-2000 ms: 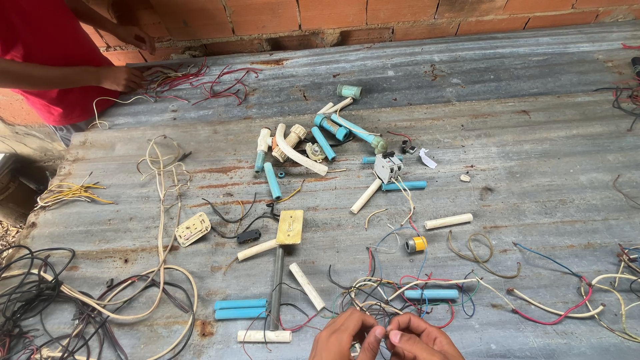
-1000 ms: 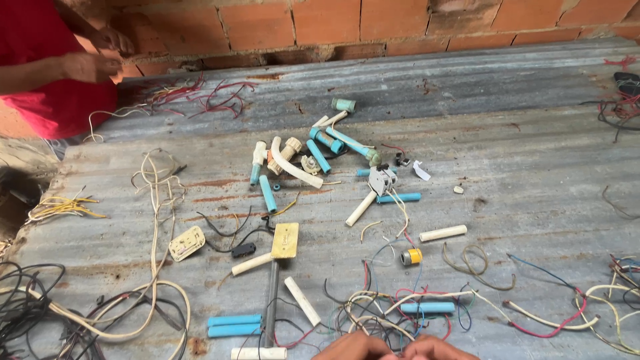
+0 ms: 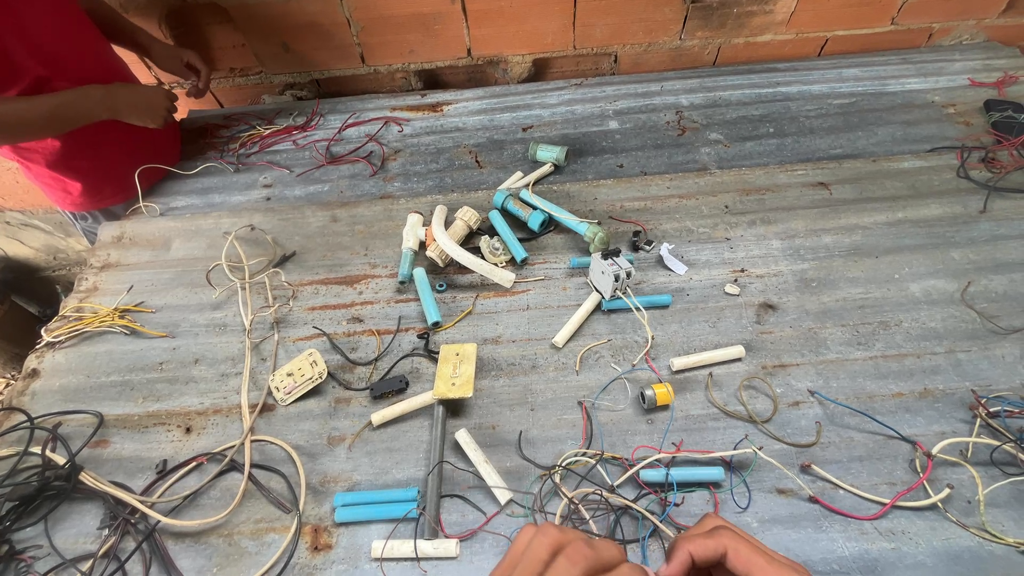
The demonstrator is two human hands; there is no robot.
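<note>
My left hand (image 3: 560, 552) and my right hand (image 3: 724, 548) are close together at the bottom edge, fingers bent; what lies between their fingertips is hidden. Just beyond them spreads a tangle of thin coloured wires (image 3: 600, 488), with a blue pipe piece (image 3: 682, 475) on it. A white pipe piece (image 3: 483, 466) and a grey rod (image 3: 434, 472) lie to the left of the tangle, under a yellowed cover plate (image 3: 456, 371) at the rod's far end. Farther up are a yellow-banded cylinder (image 3: 656, 395) and a grey circuit breaker (image 3: 611, 274) with white wires.
Corrugated metal sheet (image 3: 840, 240) bears blue and white pipe pieces (image 3: 508, 237) in the middle. Black and cream cables (image 3: 248, 400) lie left, more wires (image 3: 920, 472) right. A person in red (image 3: 72, 96) stands at the far left near red wires (image 3: 344, 144). A brick wall (image 3: 520, 32) runs behind.
My hands were higher in view two seconds ago, with fingertips showing together; now they sit at the bottom edge. The other person's hands have moved closer together.
</note>
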